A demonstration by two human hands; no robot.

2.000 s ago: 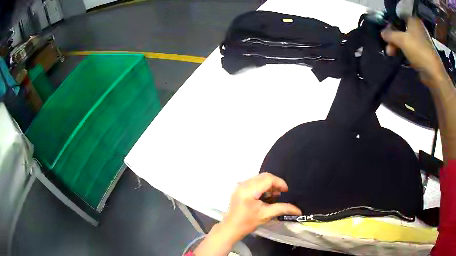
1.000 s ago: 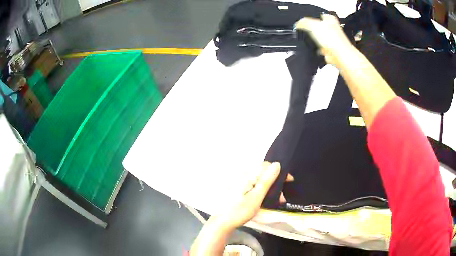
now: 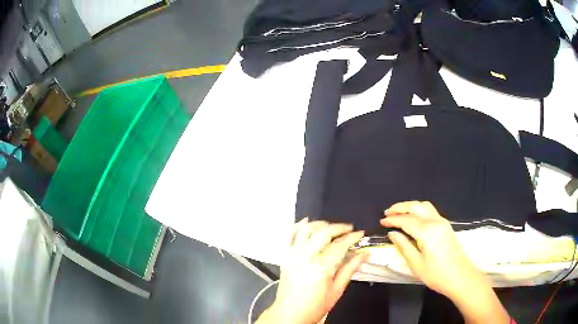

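Observation:
The black bag body (image 3: 431, 164) lies flat on the white table, its rounded side away from me and its zipper (image 3: 485, 223) along the near edge. A white label (image 3: 416, 121) shows near its top. A wide black strap (image 3: 322, 126) lies straight along its left side. My left hand (image 3: 320, 259) rests at the near left corner, fingers on the strap's near end. My right hand (image 3: 428, 243) is just right of it, fingertips on the cloth by the zipper. Whether the fingers pinch anything is hard to see.
Finished black bags lie at the far side, one at the far left (image 3: 298, 31) and one with a yellow sticker at the far right (image 3: 507, 60). A green bin (image 3: 114, 164) stands on the floor left of the white table (image 3: 241, 158). Black strap pieces (image 3: 551, 152) lie at right.
My right hand has come from the far side down to the near edge beside my left. The strap, held stretched before, now lies flat along the bag's left side. The view has shifted.

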